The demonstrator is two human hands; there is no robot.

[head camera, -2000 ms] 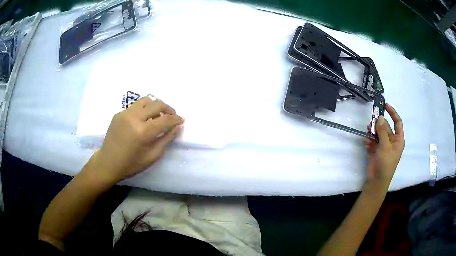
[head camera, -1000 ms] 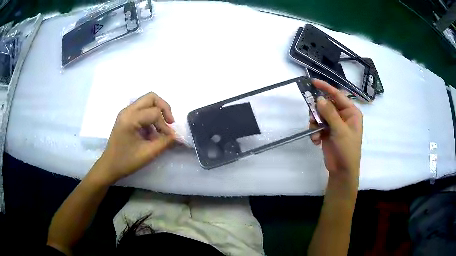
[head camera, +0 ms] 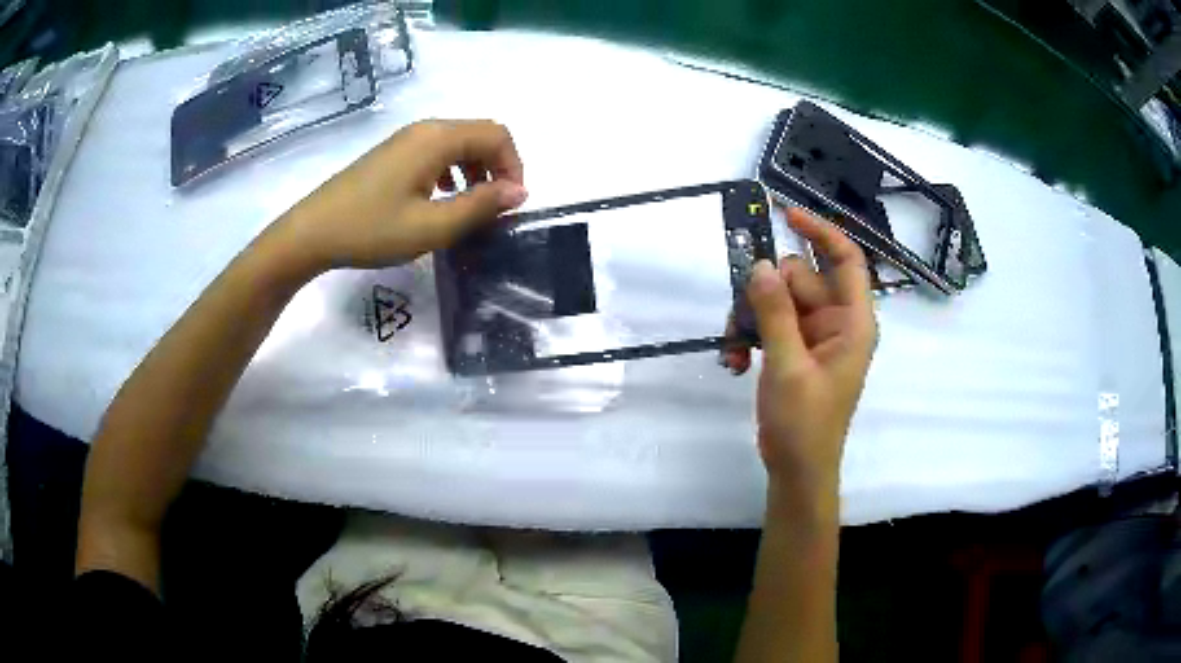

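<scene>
A black phone middle frame (head camera: 560,266) is held level in front of me, its dark solid section to the left. That section lies inside a thin clear plastic bag (head camera: 385,360) with a black triangular mark. My right hand (head camera: 806,304) grips the frame's right end between thumb and fingers. My left hand (head camera: 453,194) is at the frame's upper left corner, thumb and fingers pinching the bag's edge; the film itself is hard to see there.
Bare frames (head camera: 842,168) lie in a loose pile at the right. Bagged frames (head camera: 266,110) lie at the upper left. White foam sheet (head camera: 984,389) covers the bench. A green belt (head camera: 622,84) runs beyond. More wrapped frames (head camera: 29,143) sit at the far left edge.
My right hand has taken a frame from the right pile and carried it left. The frame's left part has entered the bag. My left hand has moved up and right, opening the bag.
</scene>
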